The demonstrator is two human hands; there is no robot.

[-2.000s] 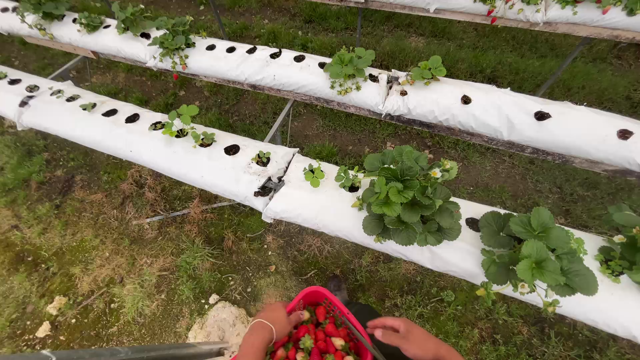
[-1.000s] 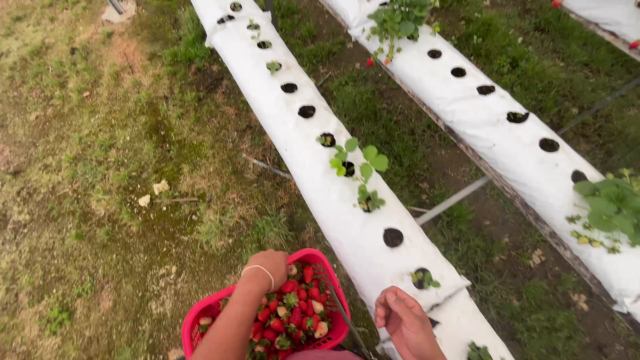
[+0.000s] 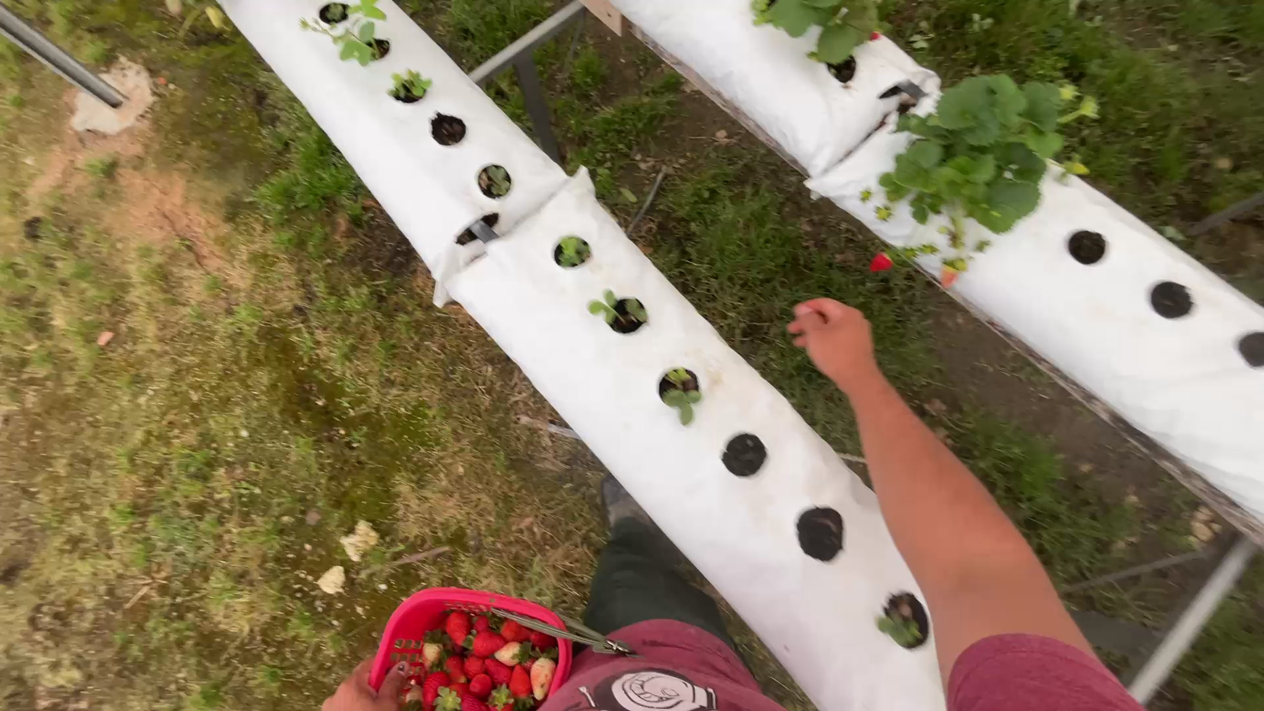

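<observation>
My right hand (image 3: pixel 834 341) reaches across the near white grow bag (image 3: pixel 612 375) with nothing visible in it, its fingers partly curled. Up and to the right of it, a red strawberry (image 3: pixel 881 262) hangs at the edge of the far white grow bag (image 3: pixel 1066 326), below a leafy strawberry plant (image 3: pixel 978 148). A second, paler red strawberry (image 3: pixel 950 275) hangs close by. At the bottom, my left hand (image 3: pixel 365 689) grips the left rim of a pink plastic basket (image 3: pixel 395 632), cut off by the frame edge. Red and pale strawberries (image 3: pixel 484 662) fill the basket, which rests against my body.
Small seedlings (image 3: pixel 679 393) grow in some planting holes of the near bag; other holes show dark soil. Metal supports (image 3: pixel 528 44) run between the two rows. A metal post (image 3: pixel 59 59) stands at the upper left, and pale stones (image 3: pixel 359 541) lie on the grass.
My right hand has moved from beside the basket out over the near row towards the far one. My left hand, over the strawberries one second ago, is now at the basket's left rim. The view has turned.
</observation>
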